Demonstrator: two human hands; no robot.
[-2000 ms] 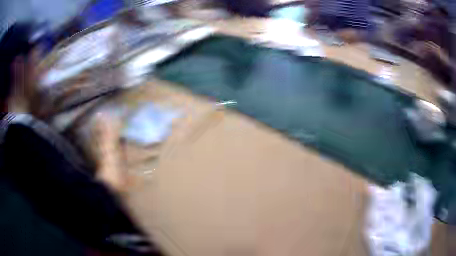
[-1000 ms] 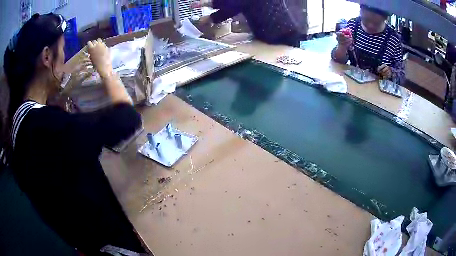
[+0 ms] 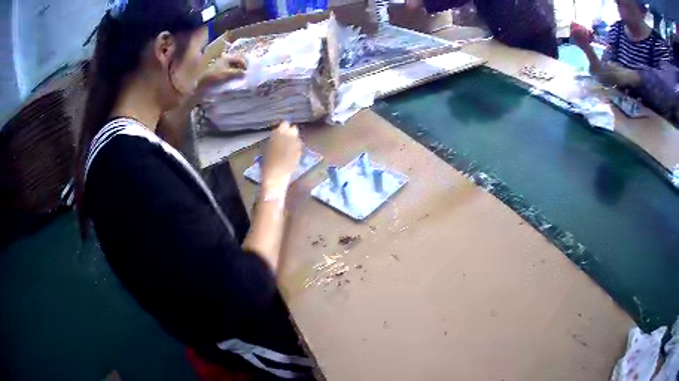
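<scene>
Neither of my hands is in the picture. A pale square plate (image 3: 359, 199) with several upright grey-blue posts (image 3: 377, 179) lies on the cardboard-covered bench (image 3: 447, 298). A second plate (image 3: 304, 165) lies just left of it, partly hidden by the forearm of a person seated beside the bench. That person's hand (image 3: 284, 149) is over the second plate; whether it holds anything is too small to tell.
The seated person (image 3: 171, 223) fills the left. A box of stacked white sheets (image 3: 272, 78) stands behind the plates. The green belt (image 3: 551, 156) runs along the right side. A stained white rag (image 3: 640, 357) lies at lower right. Another person in stripes (image 3: 640, 52) sits across the belt.
The view has turned left and sharpened after an early blur, so the bench things sit further right. The seated person's one hand has come down over the second plate, which now shows more.
</scene>
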